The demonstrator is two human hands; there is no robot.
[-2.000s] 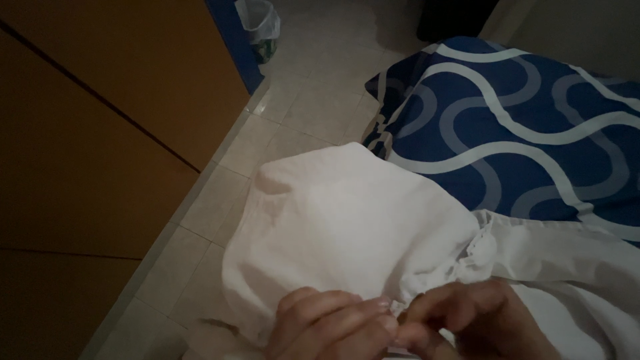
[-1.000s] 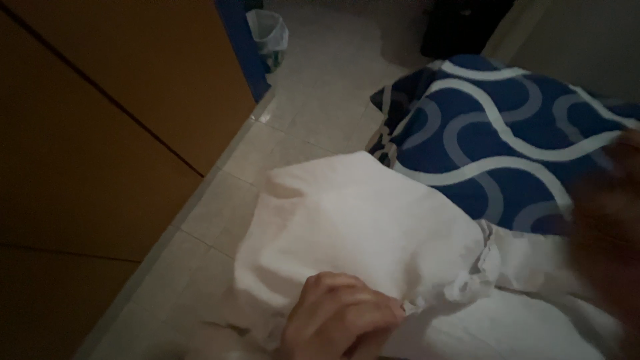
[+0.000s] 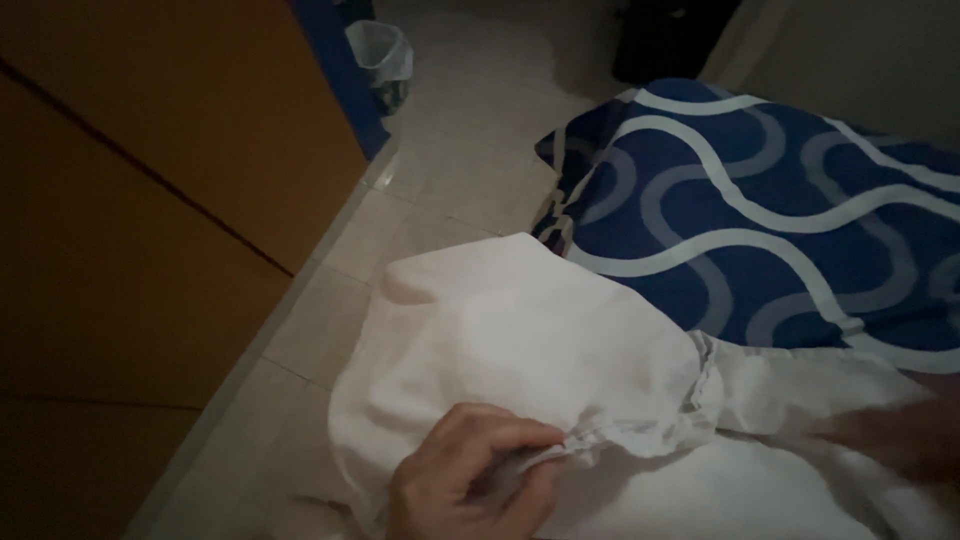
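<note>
White cloth (image 3: pixel 510 330) with a gathered, ruffled seam (image 3: pixel 637 435) spreads across the lower middle and hangs over the near end of the bed. My left hand (image 3: pixel 480 465), at the bottom centre, pinches the gathered edge between thumb and forefinger. At the right edge, my right hand (image 3: pixel 900 442) is blurred and lies over the white fabric; its fingers cannot be made out. Beyond the white cloth lies a blue bed cover (image 3: pixel 765 225) with wavy white and grey bands.
An orange-brown wooden cabinet front (image 3: pixel 165 225) with a blue edge panel (image 3: pixel 337 75) stands at the left. Pale floor tiles (image 3: pixel 450 172) run between it and the bed. A waste bin with a plastic liner (image 3: pixel 382 56) and a black object (image 3: pixel 667 37) are at the top.
Two seconds ago both hands were together at the cloth's edge. One second ago the right was raised, blurred, over the blue cover; now it is lower, over the white cloth.
</note>
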